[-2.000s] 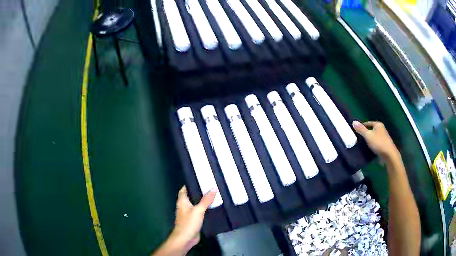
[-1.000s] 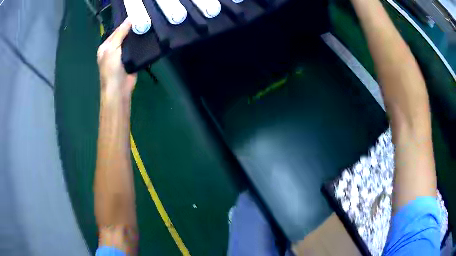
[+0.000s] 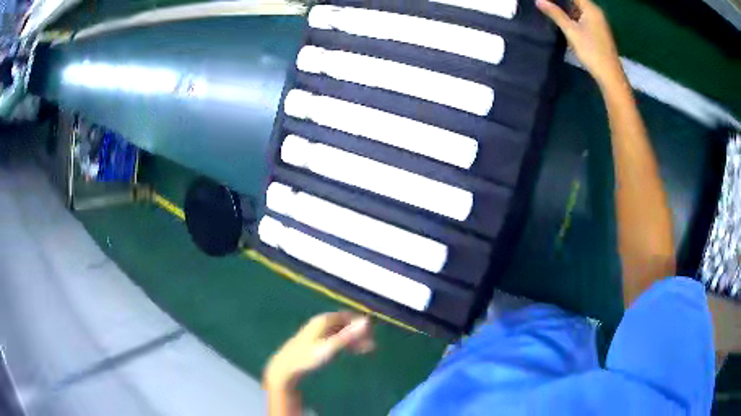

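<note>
A black grooved product tray (image 3: 508, 183) lies on the green bench and holds several white tubes (image 3: 378, 175) in parallel rows. Its upper end is cut off by the picture's top edge. My right hand (image 3: 581, 32) is at the tray's upper right corner, fingers at its edge; whether it grips the tray is unclear. My left hand (image 3: 325, 341) is off the tray, below its near edge, with fingers bent and slightly blurred. I see nothing in it.
The green bench (image 3: 203, 122) runs off to the left. A black round stool (image 3: 213, 216) stands beside it on the green floor with a yellow line. Loose white pieces (image 3: 725, 236) lie at the right edge. A blue sleeve (image 3: 658, 341) covers the lower right.
The view has swung round along the bench. My left hand has let go of the tray, which now lies on the bench. My right hand shows at the tray's corner.
</note>
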